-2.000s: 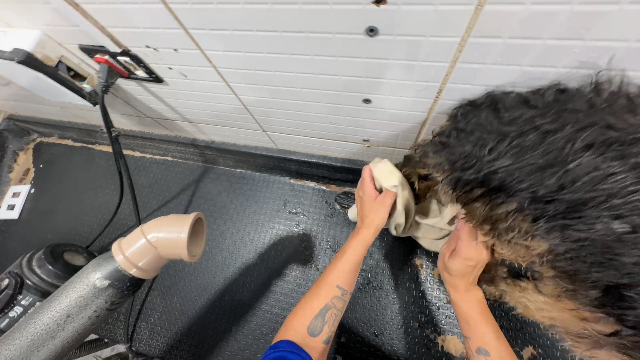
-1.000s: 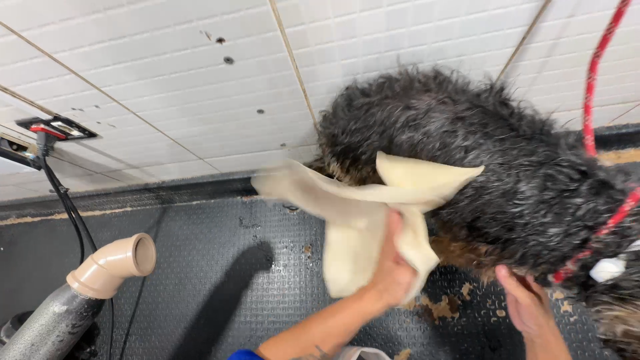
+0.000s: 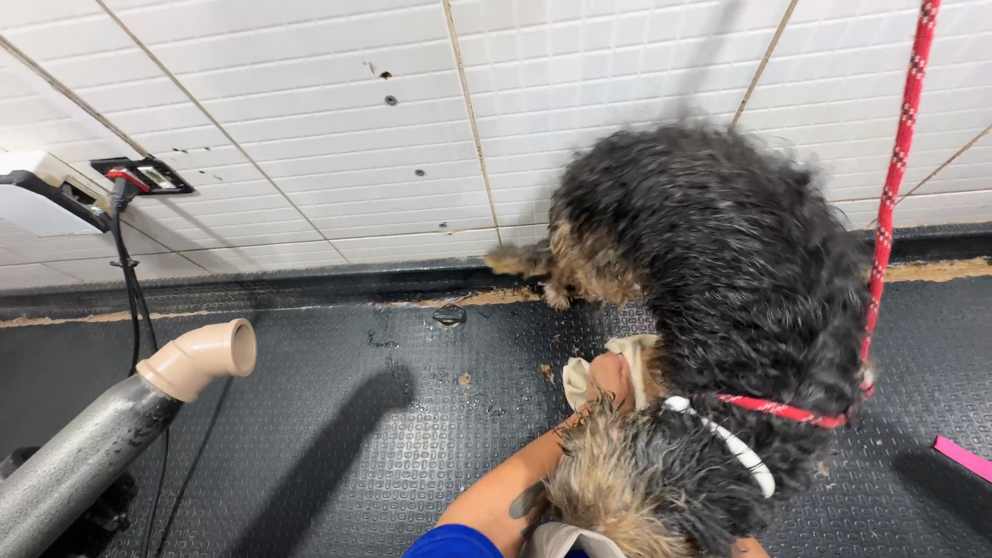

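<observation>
A dog with a damp black and tan coat stands on the black textured mat, its body curved and its head low near the bottom edge. My left hand is closed on a cream cloth pressed against the dog's front leg or underside, partly behind the head fur. Of my right arm only a bit of skin shows below the dog's head; the fingers are hidden. A white collar band lies round the dog's neck, and a red rope lead runs up from its far side.
A grey tube with a beige elbow nozzle points in from the left. Black cables hang from a wall socket beside a white box. White tiled wall stands behind the mat. A pink strip lies at right.
The dog has turned, bringing its head into view at the bottom. My left hand and the cloth have moved from its back and side to low beside it. My right hand has become mostly hidden.
</observation>
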